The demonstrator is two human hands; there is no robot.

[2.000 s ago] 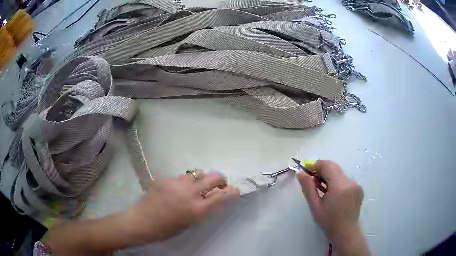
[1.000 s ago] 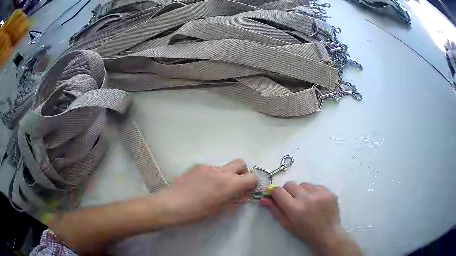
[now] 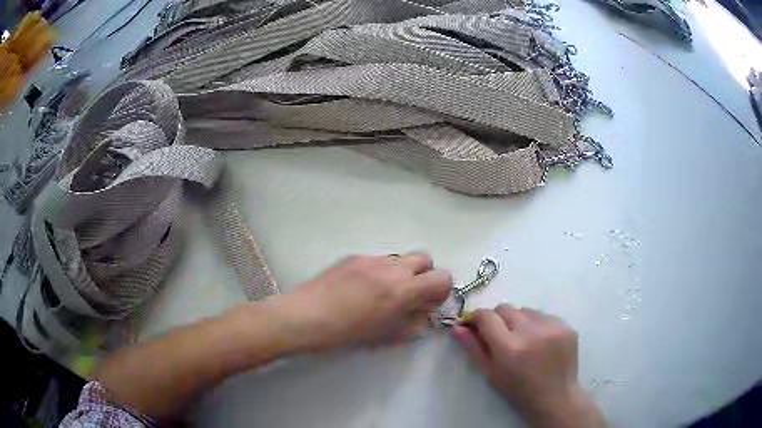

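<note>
A grey-beige webbing strap (image 3: 242, 247) runs from the looped bundle down under my left hand (image 3: 376, 297), which holds its sewn end. A silver swivel snap hook (image 3: 480, 276) sticks out up and right from that end, between my hands. My right hand (image 3: 530, 355) is closed around the thread snips (image 3: 466, 317); only a bit of yellow and a little metal show at the fingertips. The snips are at the lower right edge of the strap end. The blades are mostly hidden and blurred.
A looped strap bundle (image 3: 125, 226) lies at the left. A strap pile (image 3: 376, 100) lies beyond my hands, hooks (image 3: 585, 155) at its right. Thread ends (image 3: 622, 276) are scattered right. Yellow-orange material (image 3: 23, 54) is far left; another strap batch (image 3: 656, 15) is far right.
Since two seconds ago, my right hand has moved left and brought the snips from the hook's tip to the strap end. My left hand has moved right along the strap and now covers most of its end.
</note>
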